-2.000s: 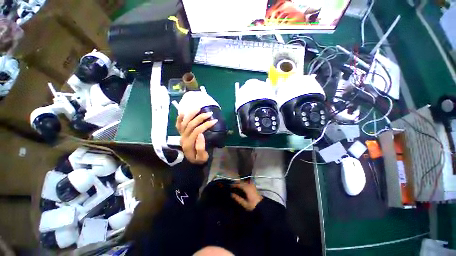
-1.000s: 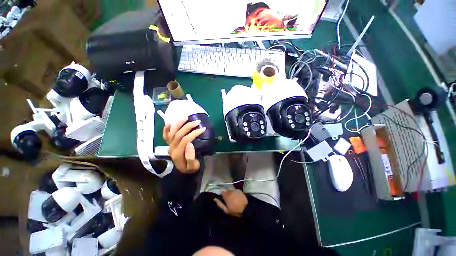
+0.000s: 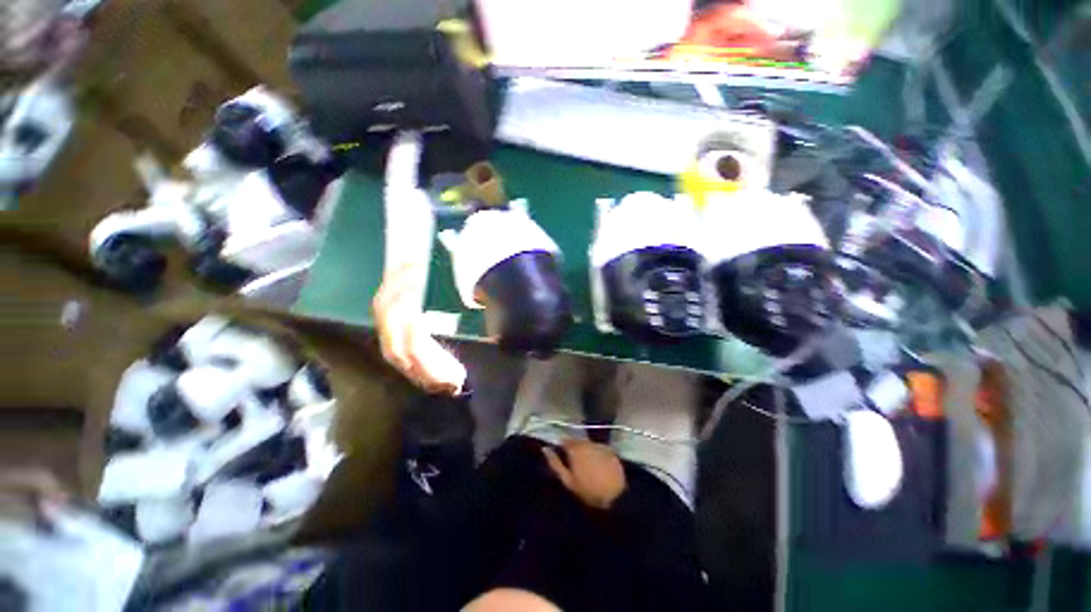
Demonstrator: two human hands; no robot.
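Observation:
The frame is blurred. My left hand (image 3: pixel 413 341) is over the lower end of the white label strip (image 3: pixel 409 227); blur hides whether the fingers grip it. The strip hangs from the black case. Right of it a white dome camera with a black ball (image 3: pixel 524 287) stands at the bench edge, its ball turned to the right, with no hand on it. Two more dome cameras, one (image 3: pixel 652 269) in the middle and one (image 3: pixel 775 269) at the right, show their LED faces. My right hand (image 3: pixel 589 472) rests low at my lap, by a thin white cable; its grip is unclear.
A black case (image 3: pixel 389 84), keyboard (image 3: pixel 610 120), yellow tape roll (image 3: pixel 718 170) and monitor (image 3: pixel 670 36) are behind the cameras. Tangled wires, a mouse (image 3: pixel 873 458) and an open carton (image 3: pixel 1029 418) are at right. A bin of cameras (image 3: pixel 221 430) is at lower left.
My left hand has let go of the left camera and moved left to the label strip. My right hand stays at my lap. The view has shifted and blurred.

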